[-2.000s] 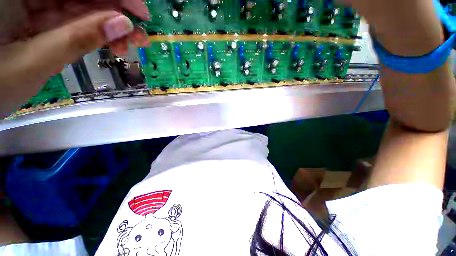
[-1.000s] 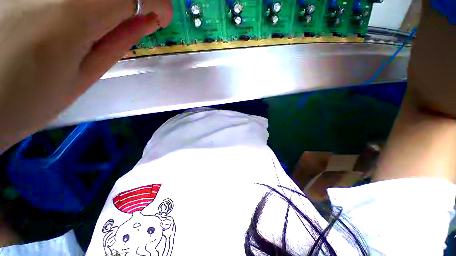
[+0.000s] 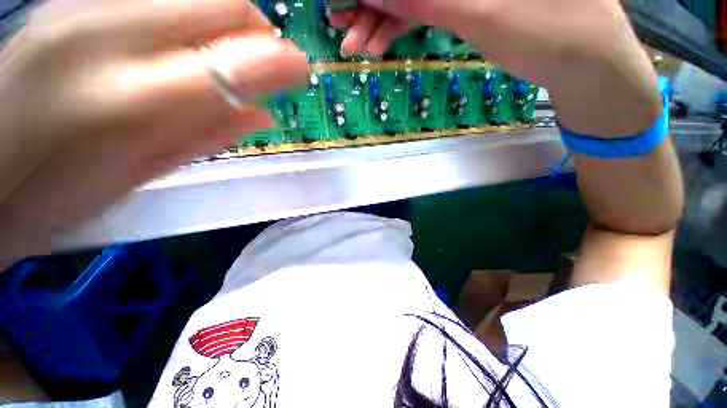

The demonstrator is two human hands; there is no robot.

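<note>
A green PCB panel (image 3: 398,100) lies on the conveyor, with small circuits in two rows, tan strips, blue upright parts (image 3: 418,86) and silvery-topped capacitors (image 3: 340,111). My left hand (image 3: 151,103) is large and blurred, with a ring on one finger. It covers the panel's left end; its fingertips are too blurred to show whether they hold anything. My right hand (image 3: 470,28) reaches over the panel's far row, cut off by the top edge. Its curled fingertips have a small dark component (image 3: 343,4) between them. A blue strap (image 3: 614,143) circles my right wrist.
The silver conveyor rail (image 3: 319,185) runs between the panel and my body. A dark chain (image 3: 544,117) shows at the panel's right end. Below are a blue plastic stool or crate (image 3: 72,319) at left and cardboard (image 3: 510,295) at right. Blurred equipment stands at upper right.
The view dipped towards the near rail, then came back up to both rows. My left hand has moved right over the panel's left end. My right hand's fingers have come into view.
</note>
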